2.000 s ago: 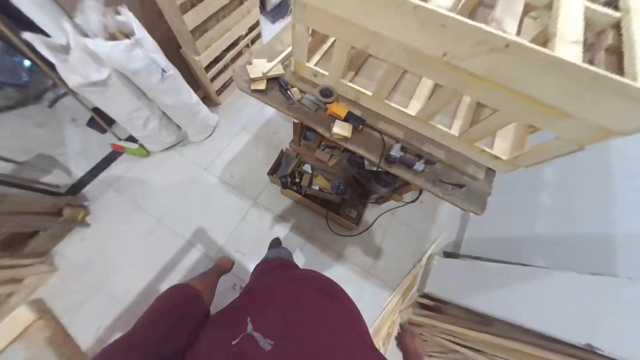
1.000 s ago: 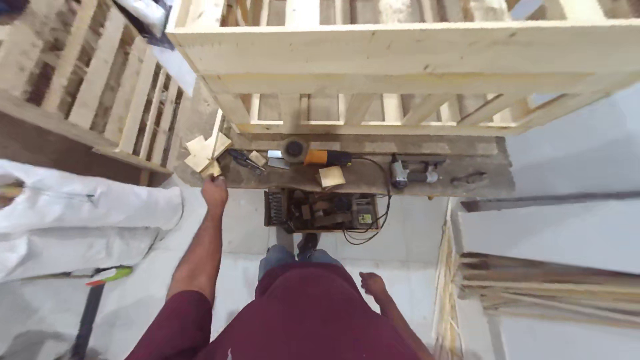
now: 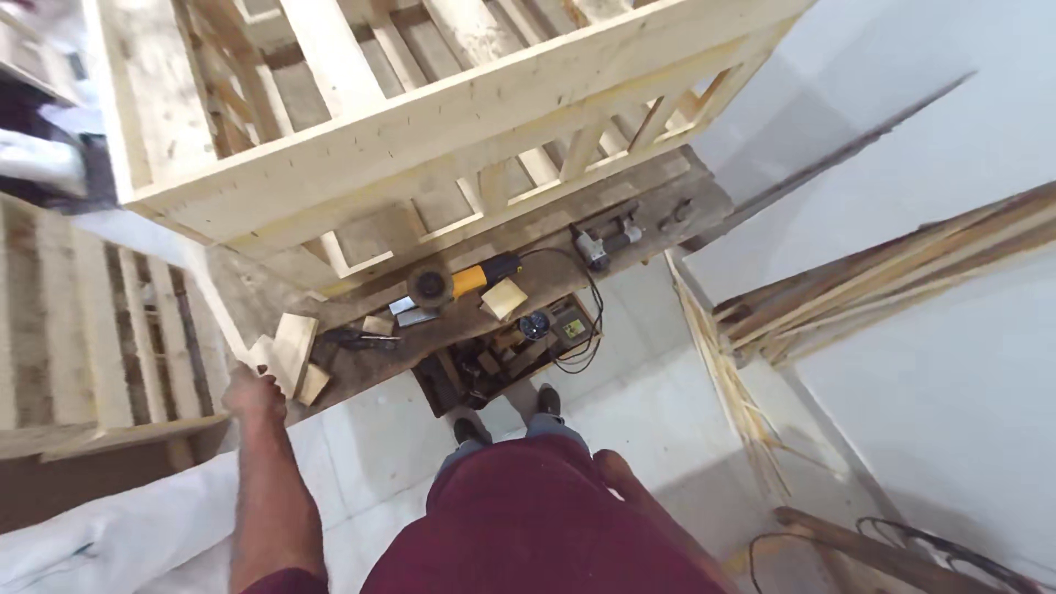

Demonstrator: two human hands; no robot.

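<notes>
My left hand [image 3: 254, 394] is closed at the near end of a pale wooden strip [image 3: 216, 304], at the left end of the plank bench [image 3: 540, 285]. Beside it lie short wood offcuts [image 3: 294, 345], pliers [image 3: 356, 339] and a small wood block [image 3: 378, 325]. Farther right are a yellow and black angle grinder [image 3: 469, 281], a square wood block [image 3: 504, 299] and a pneumatic nailer [image 3: 606, 245]. My right hand [image 3: 615, 469] hangs beside my maroon shirt, partly hidden; its fingers are unclear. A large slatted wooden crate [image 3: 462, 124] rests on the bench.
A wooden toolbox [image 3: 441, 384] with mixed tools sits on the floor below the bench, near my feet. A black cord [image 3: 596, 330] loops beside it. Slatted pallets [image 3: 82, 322] and white sacks [image 3: 124, 524] are at left; wood strips [image 3: 891, 272] lie at right.
My left hand, at the offcuts one second ago, is now on the strip at their left. The strip has shifted away from the offcuts. The view has turned.
</notes>
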